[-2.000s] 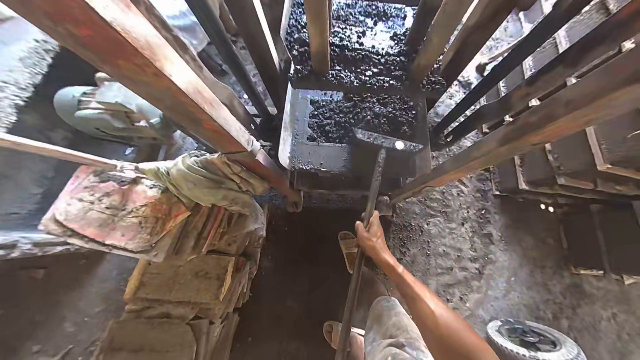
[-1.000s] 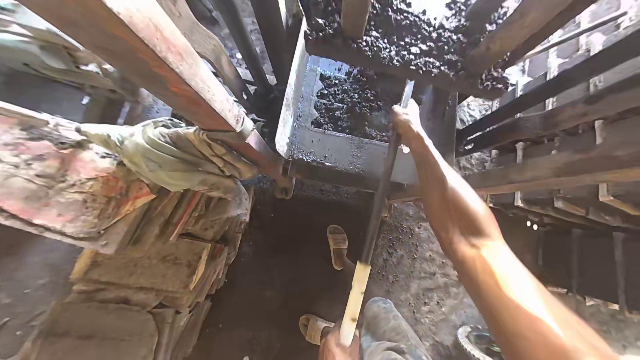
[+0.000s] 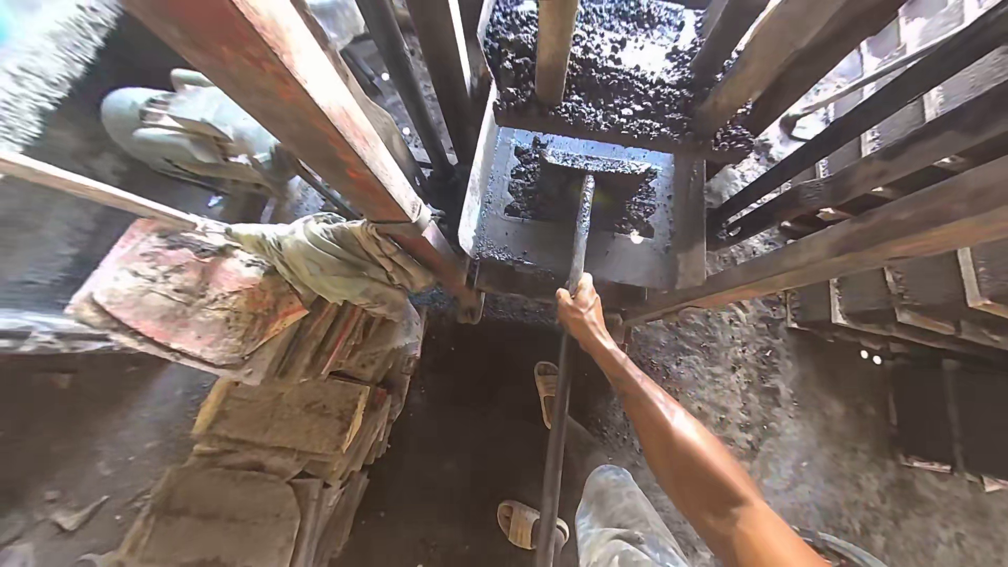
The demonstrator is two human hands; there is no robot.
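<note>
My right hand is closed around the long handle of a rake-like scraper. The scraper's flat blade lies in a metal mould box, over dark crumbly mix inside the frame. More of the dark mix is heaped on the surface behind the box. The handle runs down past my knee and out at the lower edge of the view. My left hand is not in view.
Painted steel beams slant up on both sides of the box. At left, a cloth lies by a stack of worn boards. A motor stands behind. Stacked blocks are at right. Sandals are on my feet.
One second ago my right hand was farther forward, near the box's front edge, and my left hand showed on the handle's lower end. My right hand is now nearer me, and the blade lies inside the box.
</note>
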